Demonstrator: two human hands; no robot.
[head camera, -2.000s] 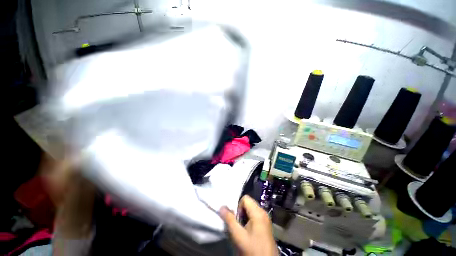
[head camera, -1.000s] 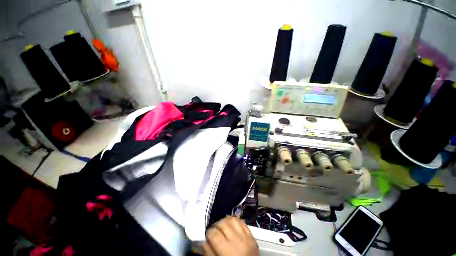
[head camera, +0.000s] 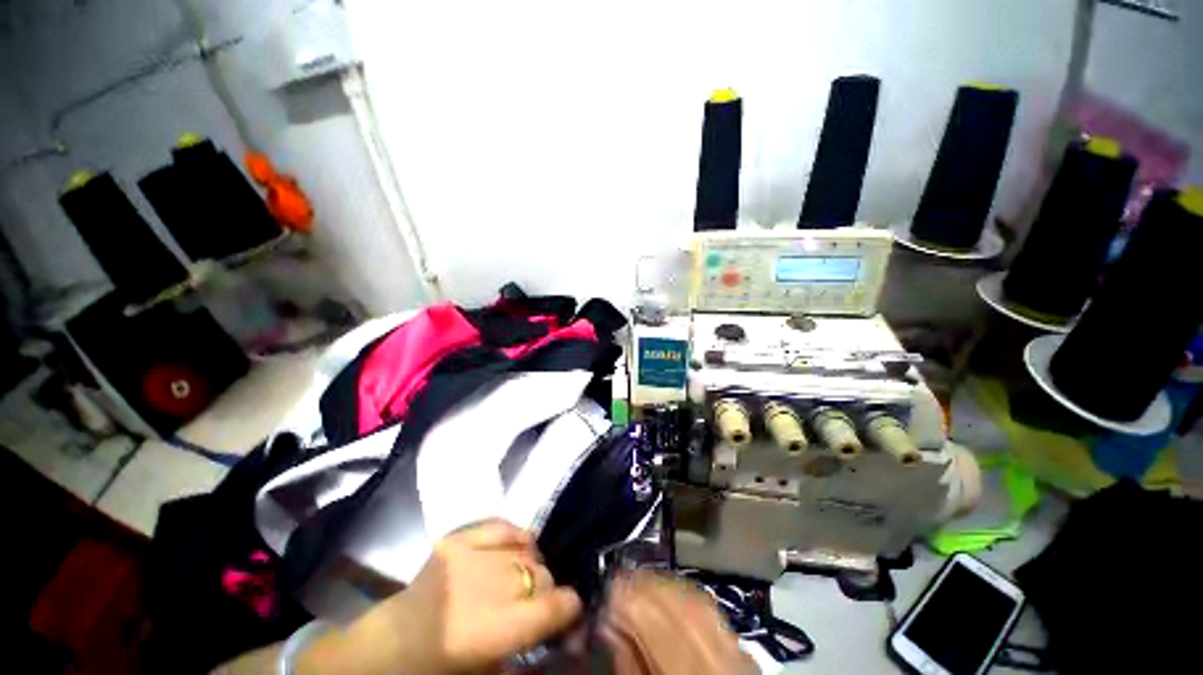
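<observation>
The garment heap (head camera: 462, 435) of black, white-grey and hot pink cloth lies left of and against the overlock machine (head camera: 805, 462). My left hand (head camera: 482, 600), with a ring and a pale band at the wrist, pinches the dark edge of the garment at the heap's lower right. My right hand (head camera: 666, 630) is blurred and close beside it, low in front of the needle area (head camera: 660, 455). Its fingertips meet the same dark cloth, but its grip cannot be made out. The cloth between the hands is partly hidden by the fingers.
Black thread cones (head camera: 838, 152) stand behind and right of the machine. A white phone (head camera: 959, 615) lies right, beside dark cloth (head camera: 1121, 580) and bright green cloth (head camera: 989, 508). At the left are a second machine (head camera: 165, 350) and a red stool (head camera: 99, 607). A white wall stands behind.
The raised white cloth has come down onto the heap beside the machine. My left hand has come into view at the garment's edge, and my right hand has moved slightly right, next to it.
</observation>
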